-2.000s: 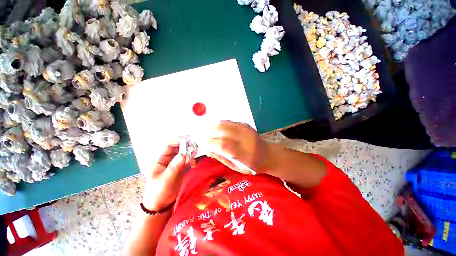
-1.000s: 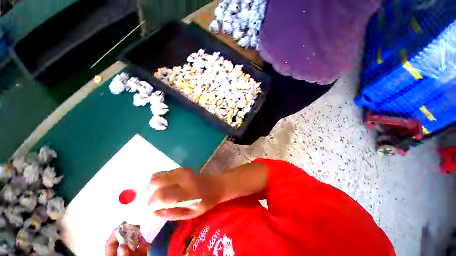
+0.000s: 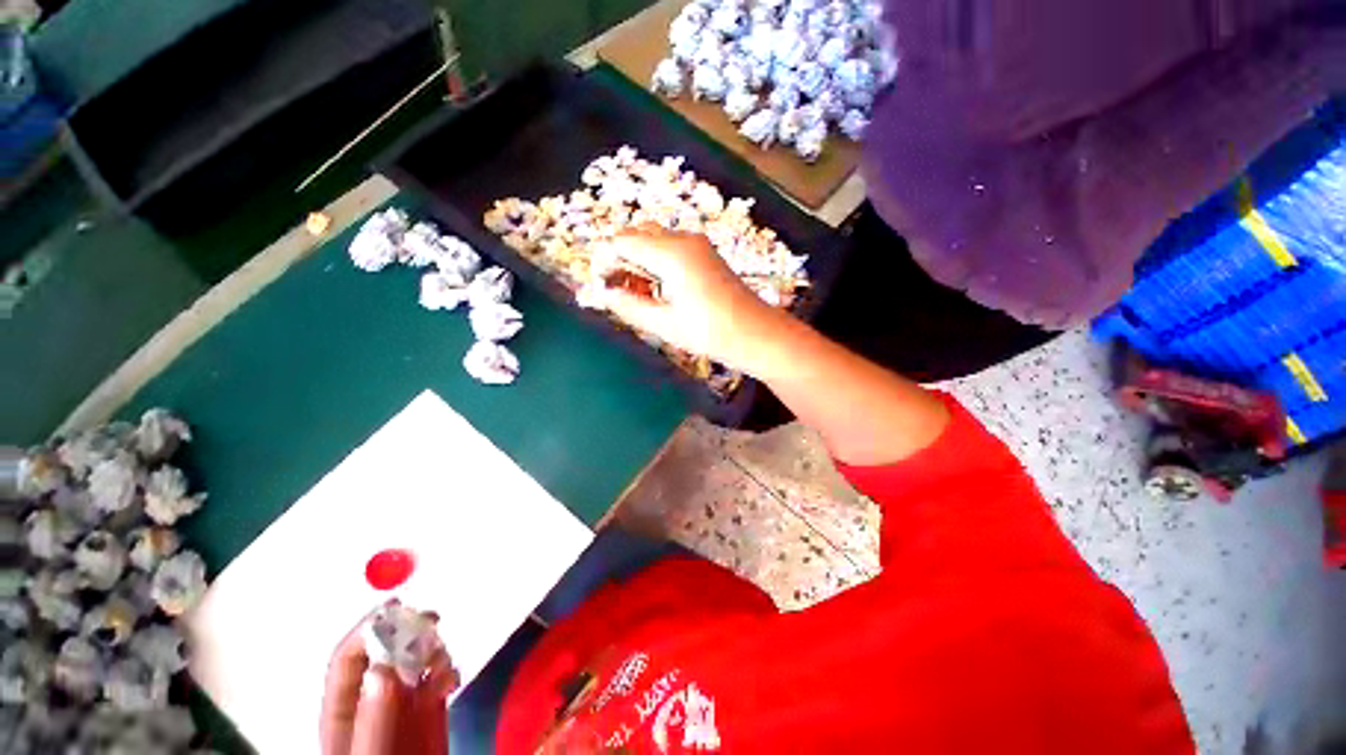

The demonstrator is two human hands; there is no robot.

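My left hand (image 3: 387, 693) holds a grey-white knobbly ornament (image 3: 403, 639) upright between the fingertips, over the near part of the white sheet (image 3: 480, 494). A bright red round spot (image 3: 390, 569) lies on the sheet just beyond it. My right hand (image 3: 672, 295) is over the black tray (image 3: 458, 140), its fingers curled down at the small white and yellow-orange pieces (image 3: 738, 236). Something brownish shows within the curled fingers; whether my right hand grips a piece or a stick cannot be told.
A small cluster of whitish ornaments (image 3: 450, 276) lies between sheet and tray. A large grey ornament pile (image 3: 104, 575) is at left. Bluish-white pieces (image 3: 782, 67) lie on brown board beyond the tray. A person's purple clothing (image 3: 1033, 162) is at upper right, near blue stacked goods (image 3: 1240, 295).
My right hand has moved from the sheet, where it held a pale thin stick, out to the tray's pieces. My left hand still holds the ornament, now slightly higher in view.
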